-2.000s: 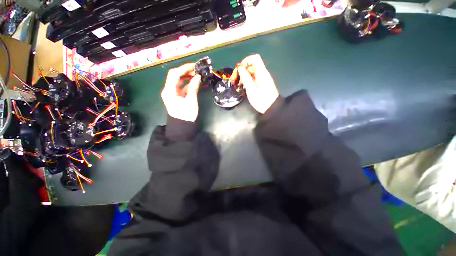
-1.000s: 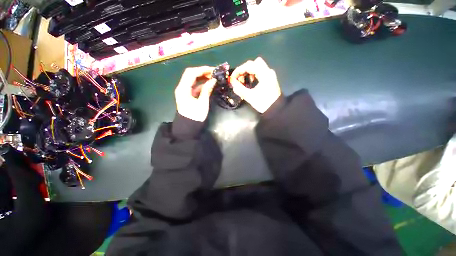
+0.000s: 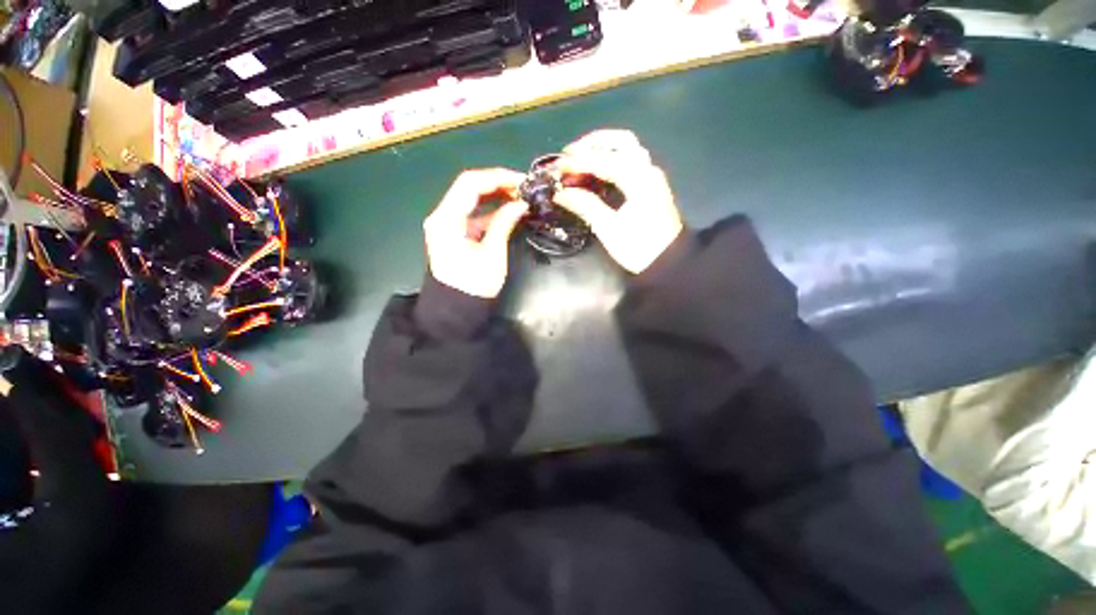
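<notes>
A round black camera housing (image 3: 557, 234) sits on the green bench mat in front of me, its lower part showing between my hands. A small dark and silvery lens module (image 3: 537, 187) is over its upper part. My left hand (image 3: 475, 232) grips the module from the left with thumb and fingers. My right hand (image 3: 623, 198) is bent around the module and housing from the right, fingertips at the module. The fingers hide the wires and part of the housing, so whether the module touches the housing cannot be told.
A heap of wired black housings (image 3: 180, 294) lies at the left. A smaller cluster of black units (image 3: 892, 54) lies at the far right. Stacked black trays (image 3: 349, 60) and a black device with green markings (image 3: 563, 29) stand on the pink-patterned shelf. White fabric shows at lower right.
The module has moved right, from beside the housing to over its upper part. My hands have come closer together, and the wires between module and housing are no longer visible.
</notes>
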